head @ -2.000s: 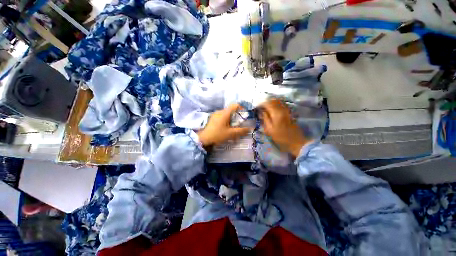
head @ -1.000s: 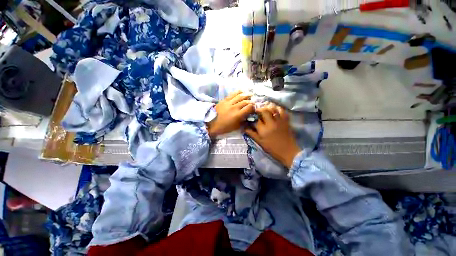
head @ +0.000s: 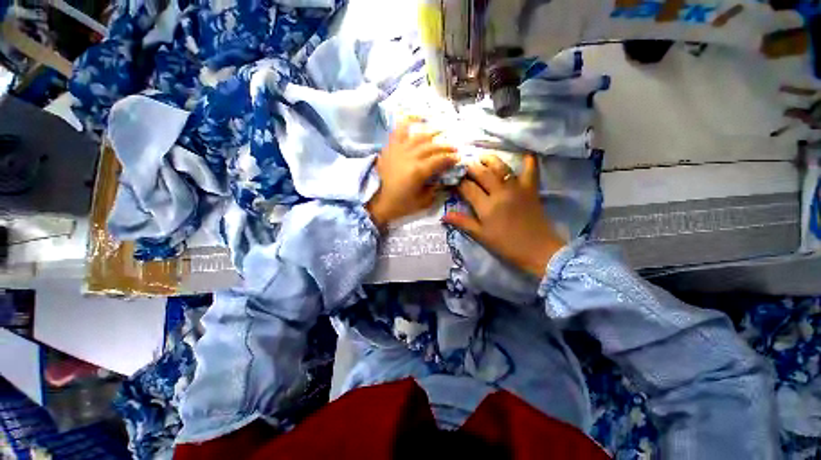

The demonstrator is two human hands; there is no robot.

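A floral garment piece (head: 540,130), pale wrong side up, lies under and right of the presser foot (head: 464,87). My left hand (head: 414,169) lies on the cloth just below the foot, fingers pointing up toward it. My right hand (head: 504,208) lies beside it on the right, fingertips near the left ones at a dark seam strip (head: 453,225) that runs down over the table edge. Both hands press on the cloth; whether the fingers pinch it is hard to see. The needle area is overexposed.
The white sewing machine (head: 576,27) stands above and right of my hands. A crumpled floral fabric bundle (head: 243,117) lies to the left. Brown tape (head: 135,265) is on the table's left end. The grey marked front edge (head: 702,232) runs below. More floral cloth hangs below.
Both hands have moved up closer to the presser foot and lie flatter on the cloth. Earlier their fingertips met at the seam further down. The camera view has shifted, with the machine higher in it.
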